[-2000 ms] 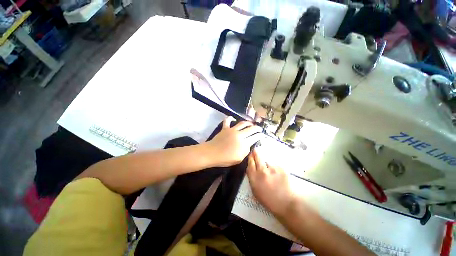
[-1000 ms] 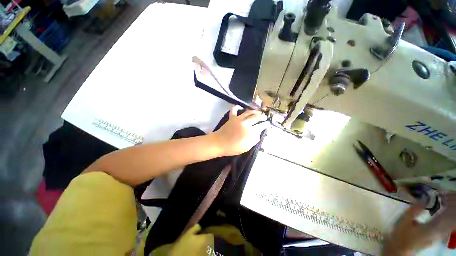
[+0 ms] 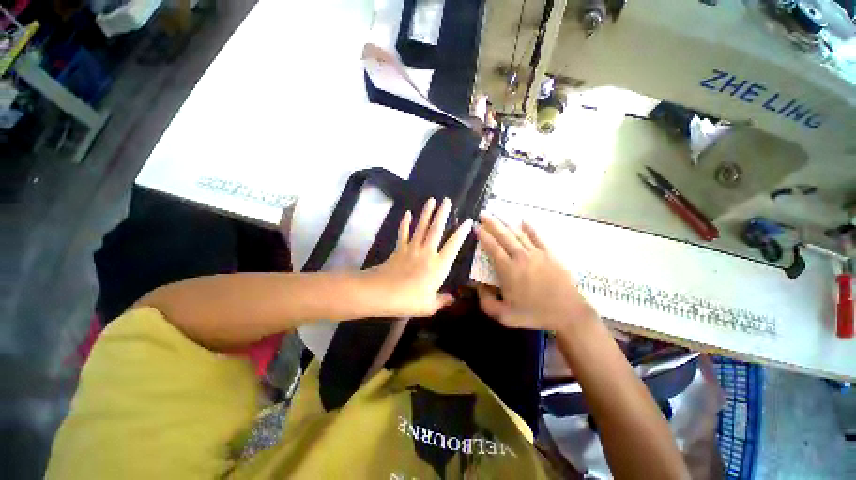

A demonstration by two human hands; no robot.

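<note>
A black bag panel (image 3: 434,161) lies on the white sewing table, its upper end at the presser foot (image 3: 490,120) and its lower part towards my lap. A black webbing handle (image 3: 340,211) stands out to its left. My left hand (image 3: 420,265) lies spread on the panel, palm down. My right hand (image 3: 526,274) rests at the panel's right edge, fingers apart, fingertips close to my left hand's. A narrow pinkish and black strip (image 3: 402,82) curls up left of the needle area. A pinkish stripe shows between black layers below my left hand.
The cream machine head (image 3: 657,58) stands at upper right. Red-handled snips (image 3: 682,204) lie on the machine bed. A red-handled tool (image 3: 845,307) is at the table's right end. A blue basket (image 3: 739,412) is below right. A dark heap (image 3: 169,246) hangs at left.
My right hand has come back from the far right to the panel. My left hand has moved back from the needle and lies spread. The view has shifted, showing the handle and basket.
</note>
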